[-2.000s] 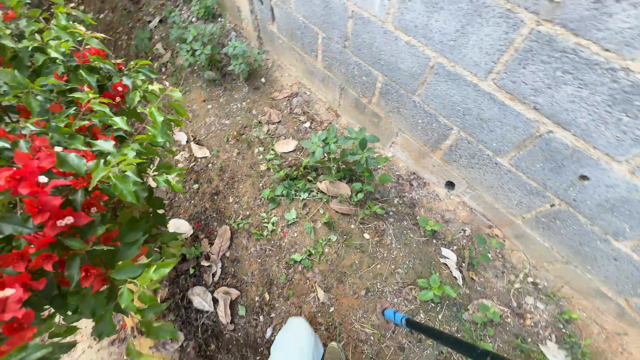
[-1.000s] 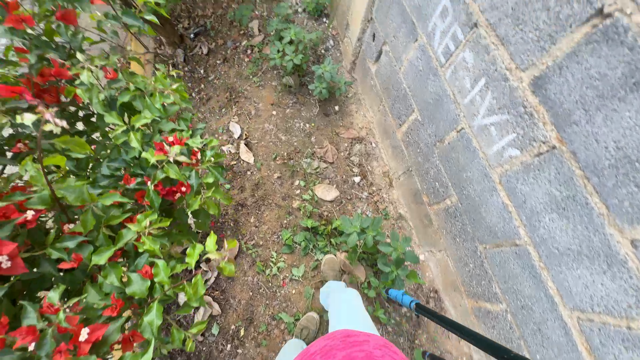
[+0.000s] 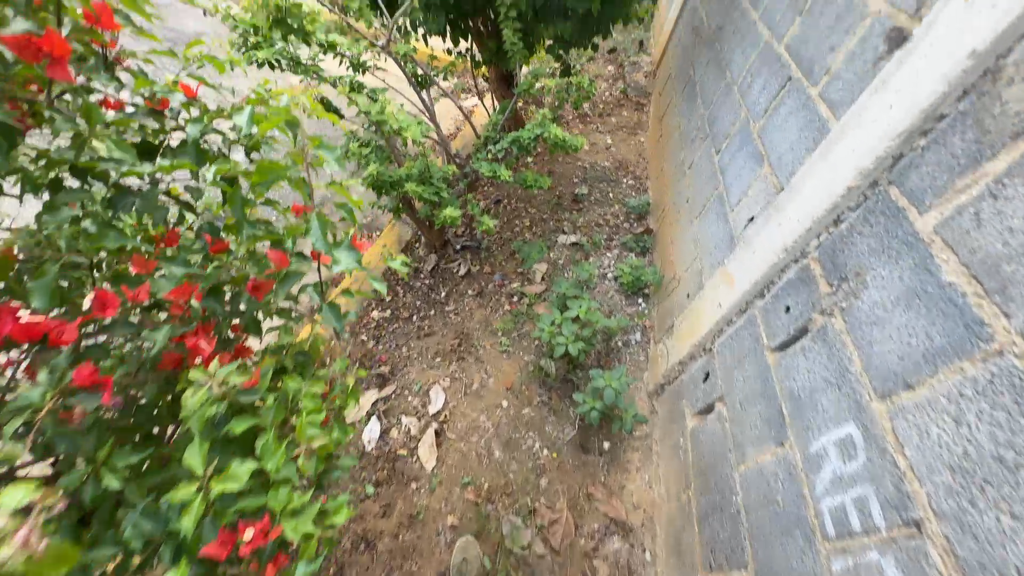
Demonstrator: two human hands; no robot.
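Note:
Neither my left hand nor my right hand shows in the head view, so what they hold cannot be seen. The tip of a shoe (image 3: 466,555) pokes in at the bottom edge, on bare soil. Ahead of it lie dry leaves (image 3: 428,448), and low green weeds (image 3: 610,398) grow close to the wall's foot. No part of the blue-ended dark pole is visible now.
A bougainvillea bush with red flowers (image 3: 184,296) fills the left side. On the right rises a grey block wall (image 3: 896,288) with a pale concrete column (image 3: 824,184) and painted white letters. Farther on, a small tree trunk (image 3: 504,92) stands beside a yellow-painted curb (image 3: 384,244).
The view has moved forward along the soil strip and tilted up. The blue-ended pole, seen at lower right in both earlier frames, has left the view, as have the legs and pink garment.

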